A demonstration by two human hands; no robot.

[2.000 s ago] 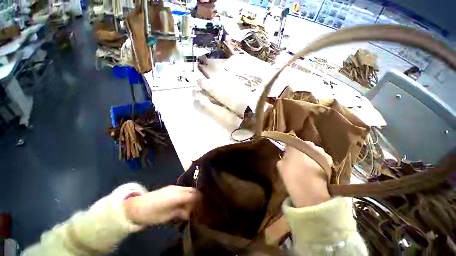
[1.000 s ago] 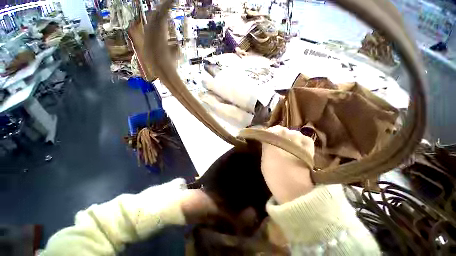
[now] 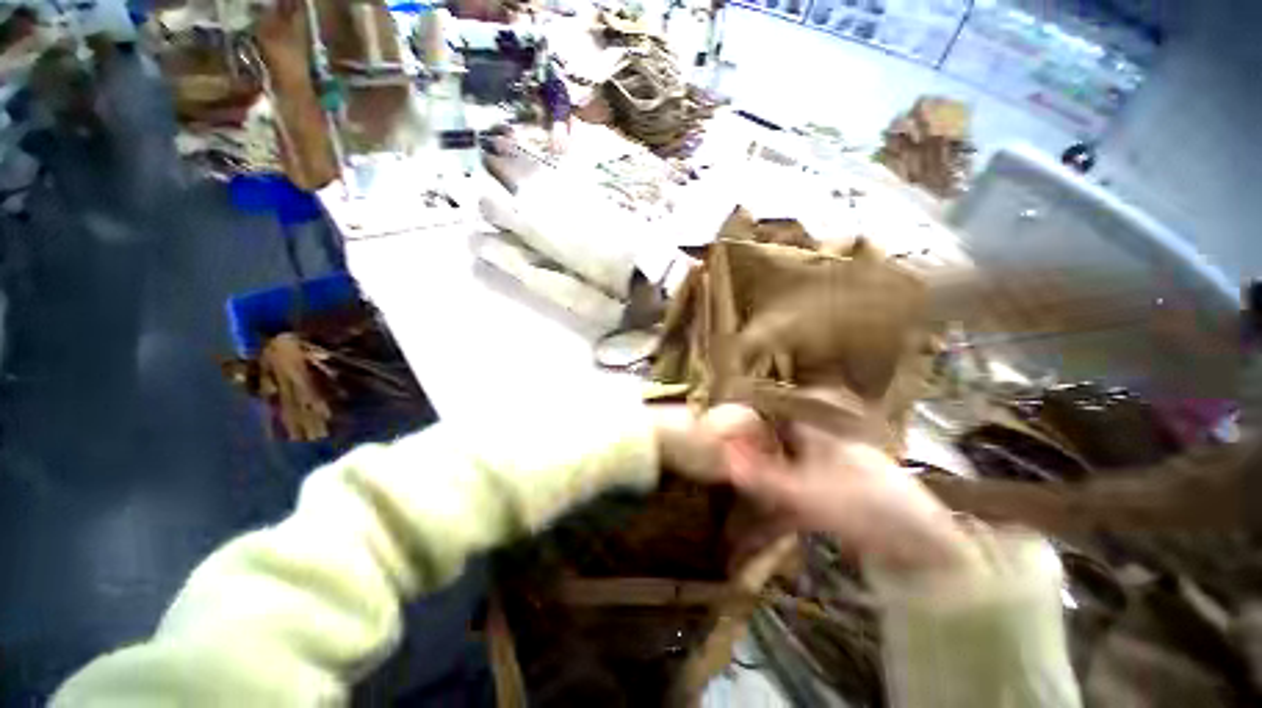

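A dark brown handbag [image 3: 623, 539] lies at the lower middle, below my hands, with a tan edge or strap across it. My left hand [image 3: 699, 440] comes from the left in a cream sleeve and meets my right hand [image 3: 844, 484] at the bag's top edge. The fingers of both hands are together and blurred. My right hand pinches the bag's edge or handle base. What my left fingers hold is hidden. A brown strap [image 3: 1080, 505] runs blurred to the right from my right hand.
Folded brown bags [image 3: 817, 311] stand just beyond my hands on the white table [image 3: 457, 325]. Pale rolled pieces [image 3: 554, 263] lie farther back. A blue bin [image 3: 298, 297] with brown strips stands on the floor at left. Dark strap piles [image 3: 1066, 429] lie at right.
My left hand has come out of the bag's mouth and moved up and right to meet my right hand. The strap loop has dropped to the right. The view has shifted.
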